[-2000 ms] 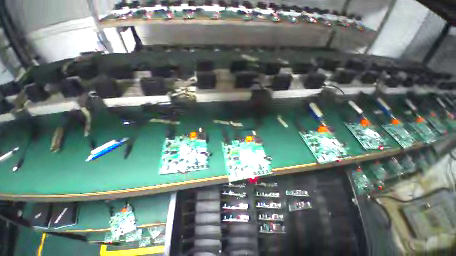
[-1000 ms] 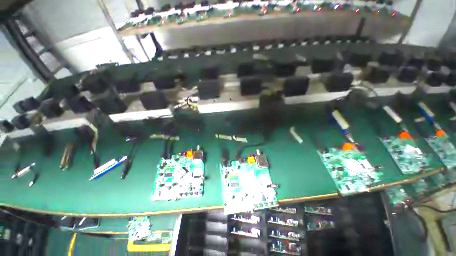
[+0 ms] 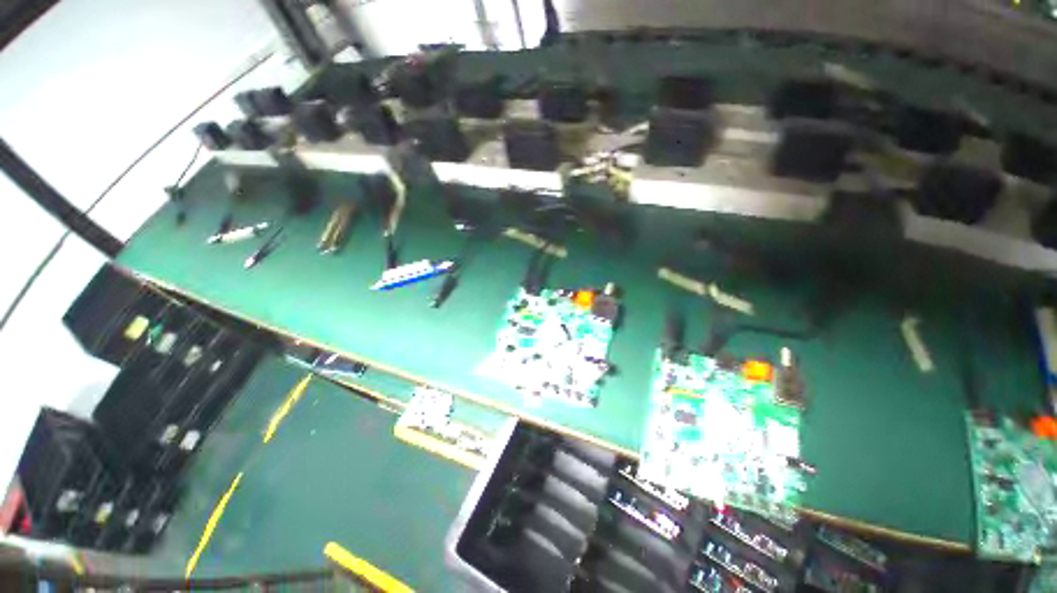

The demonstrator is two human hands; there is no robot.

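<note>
No hand shows. Several green circuit boards lie on the green-matted shelf. One circuit board (image 3: 554,345) lies left of centre. A larger-looking one (image 3: 724,434) lies right of it, reaching the shelf's front edge. Another (image 3: 1018,487) is cut off at the right rim. Each has an orange spot at its back edge. Dark leads meet the back edges of the boards. Below the shelf's front edge, a black slotted tray (image 3: 536,521) holds several boards on edge in its right part; its left slots show no boards.
Black power adapters (image 3: 678,133) stand on a white power strip (image 3: 719,203) behind. A blue and white stick (image 3: 414,273), loose leads and pale strips (image 3: 916,344) lie on the shelf. Stacked black trays (image 3: 151,405) stand lower left, beside yellow floor lines (image 3: 214,521). A metal upright (image 3: 58,199) is at left.
The view has turned left and tilted, so the boards and tray sit further right in the picture. The stacked trays and more of the floor now show. No board has visibly moved on the shelf.
</note>
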